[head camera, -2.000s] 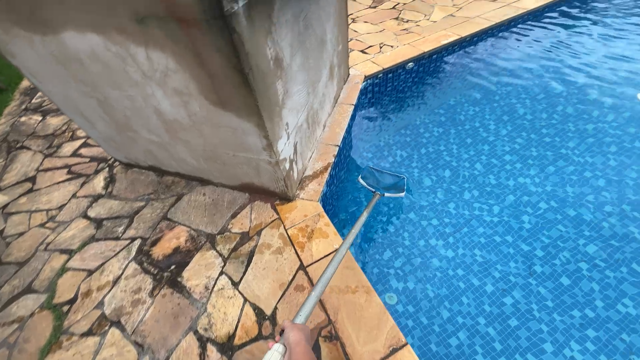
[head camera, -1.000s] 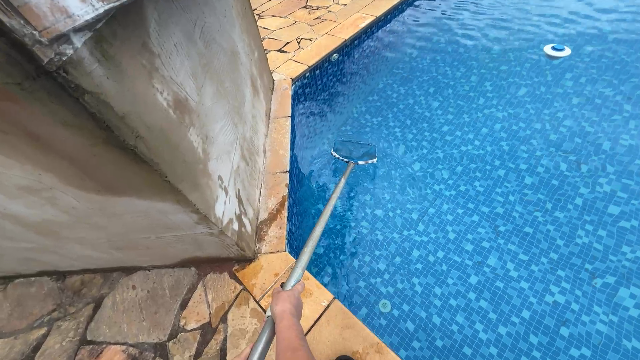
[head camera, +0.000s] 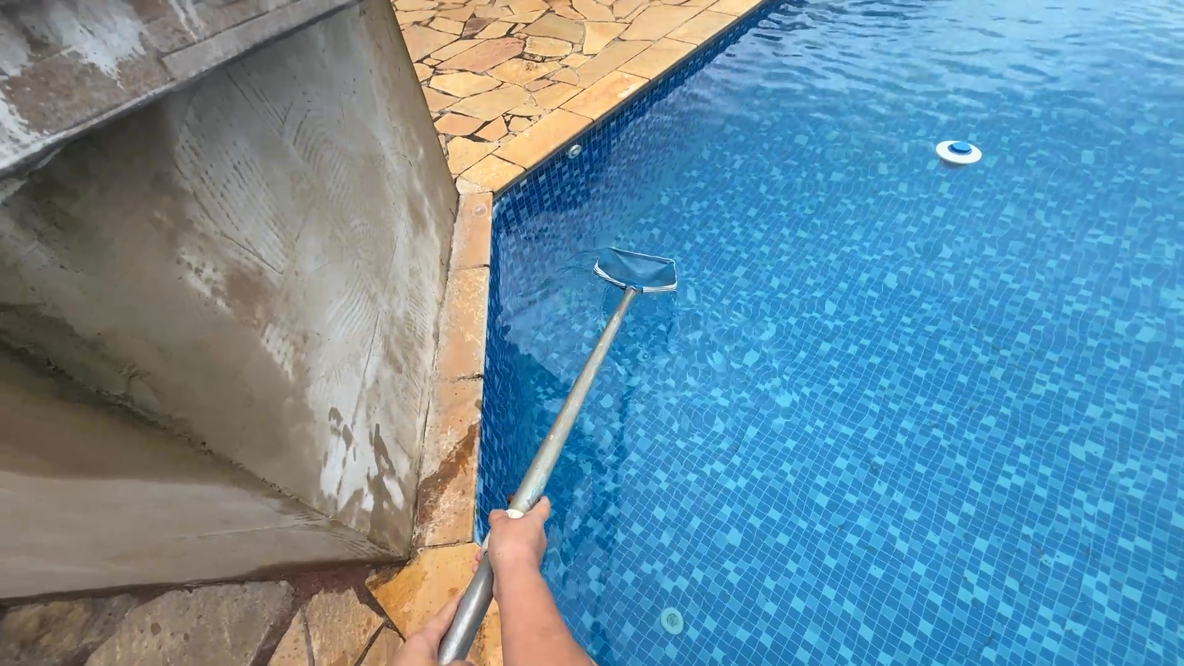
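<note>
My right hand (head camera: 518, 544) is closed around the metal pole (head camera: 573, 407) of a pool skimmer, above the pool's edge. Lower down, at the bottom of the view, my left hand (head camera: 430, 640) grips the thicker part of the same pole; it is partly cut off by the frame. The pole slants up and to the right over the water. At its far end the blue skimmer net (head camera: 636, 270) with a white rim lies at the water surface, partly in the water, a short way from the pool's left wall.
A rough cement-plastered wall (head camera: 305, 277) rises at the left, close beside the stone coping (head camera: 462, 324). Irregular stone paving (head camera: 194, 622) lies at the bottom left and beyond the pool corner. A white and blue floating dispenser (head camera: 958, 153) drifts at the upper right.
My left hand has come into view on the lower pole. The view has swung right since two seconds ago, and the net now lies farther from the plastered wall's corner.
</note>
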